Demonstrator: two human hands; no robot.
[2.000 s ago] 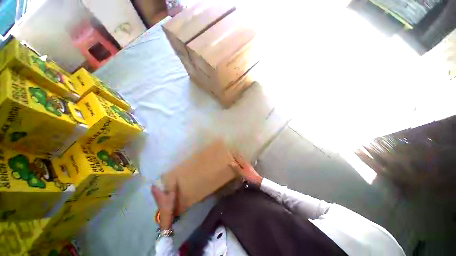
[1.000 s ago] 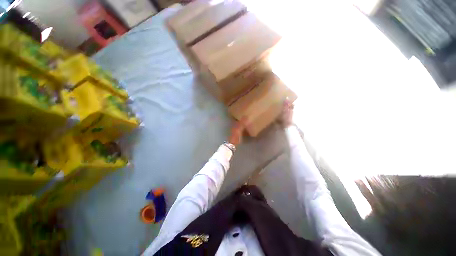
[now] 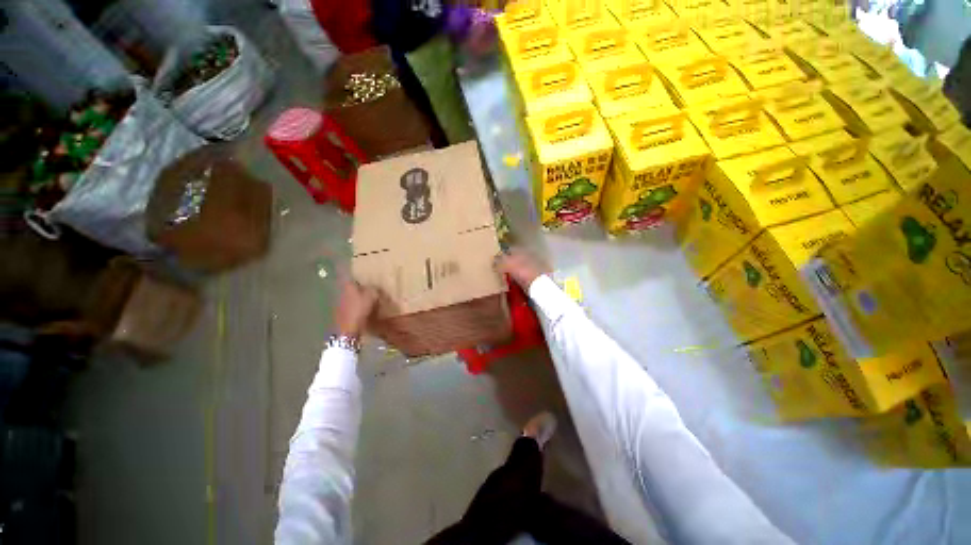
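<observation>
A stack of flat brown cartons (image 3: 426, 229) with a dark round logo lies beside the table, over a red stool. My left hand (image 3: 355, 309) is at the stack's near left corner. My right hand (image 3: 519, 268) is at its right edge, beside the table. Both hands seem to touch the top layers; whether the fingers grip one board or several cannot be told.
Rows of yellow gift boxes (image 3: 658, 160) stand on the pale blue table (image 3: 665, 319) at right. Another red stool (image 3: 309, 149), open brown cartons (image 3: 208, 208) and white sacks (image 3: 122, 176) stand on the floor at left. A person's clothing (image 3: 434, 85) shows behind the stack.
The view has turned from the table with the closed cartons to the flat stack beside it. My hands have left the closed carton and are now on the flat cartons.
</observation>
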